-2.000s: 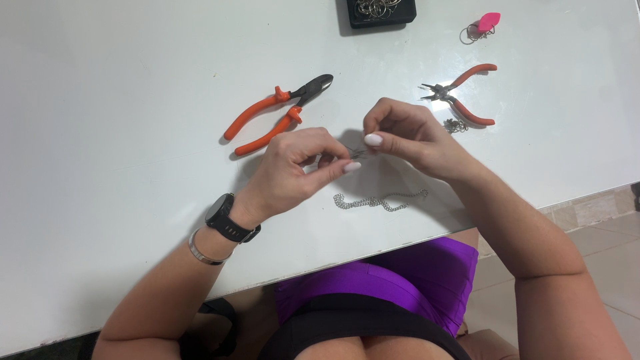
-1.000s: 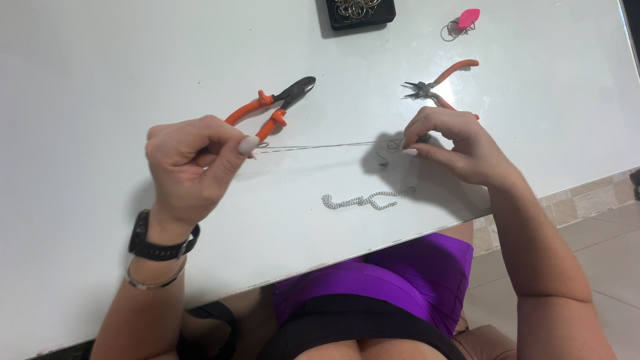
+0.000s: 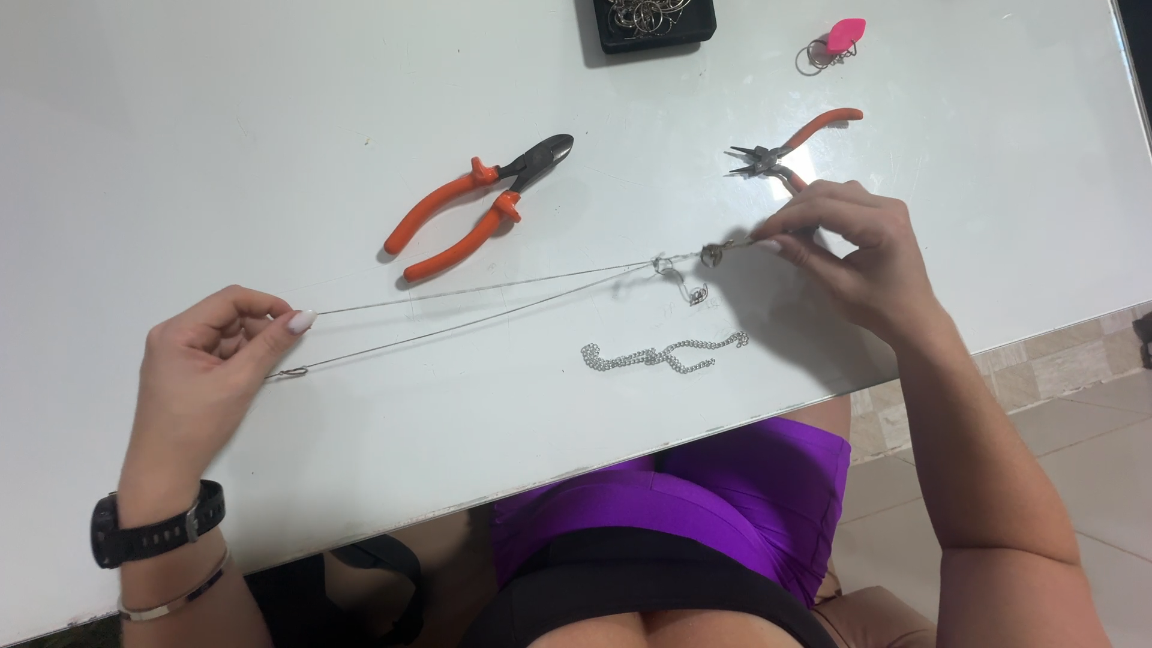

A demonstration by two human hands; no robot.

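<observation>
A thin metal chain or cord is stretched in two strands between my hands above the white table. My left hand pinches its left end between thumb and forefinger, with a small clasp just below the thumb. On the other side, my right hand pinches the end near small metal rings; a small coiled piece hangs under them. A loose silver chain lies on the table below the strands.
Orange-handled cutting pliers lie behind the strands. Small orange-handled pliers lie open behind my right hand, partly covered by it. Farther back are a black box of metal rings and a pink tag with a ring. The table's front edge borders my lap.
My hands, close together two seconds before, have moved apart. The thin strands are now spread out between them, with the left hand farther left and lower than one second before.
</observation>
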